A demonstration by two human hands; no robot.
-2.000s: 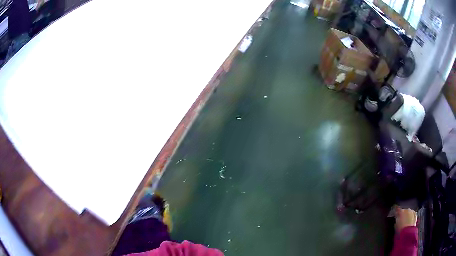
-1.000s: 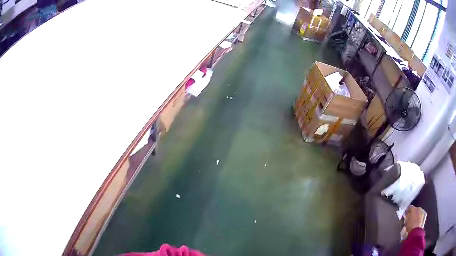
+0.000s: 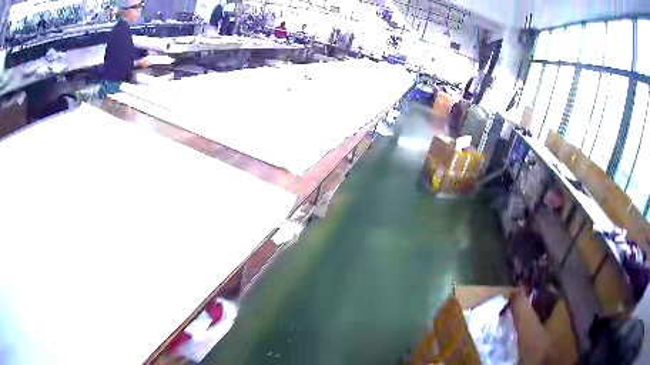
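Neither of my hands is in the picture. Nearest in front of me, a broad white sheet [image 3: 135,235] covers the long cutting table on the left. It is overexposed, so no print shows and I cannot tell if it is paper or cloth. Beyond it a bare reddish-brown strip of tabletop [image 3: 207,147] crosses the table. A second white lay [image 3: 285,107] runs from there to the far end.
A person in dark clothes [image 3: 120,53] stands at the table's far left side. An open carton [image 3: 492,328] is on the green floor [image 3: 342,271] at lower right, another carton [image 3: 456,167] farther on. Shelving [image 3: 563,221] lines the right under windows. White and red cloth [image 3: 207,331] hangs beneath the table edge.
The view has moved forward along the aisle and tilted up. The near carton has shifted to the lower edge. The hand seen earlier at lower right has left the picture. The brown strip and person have appeared.
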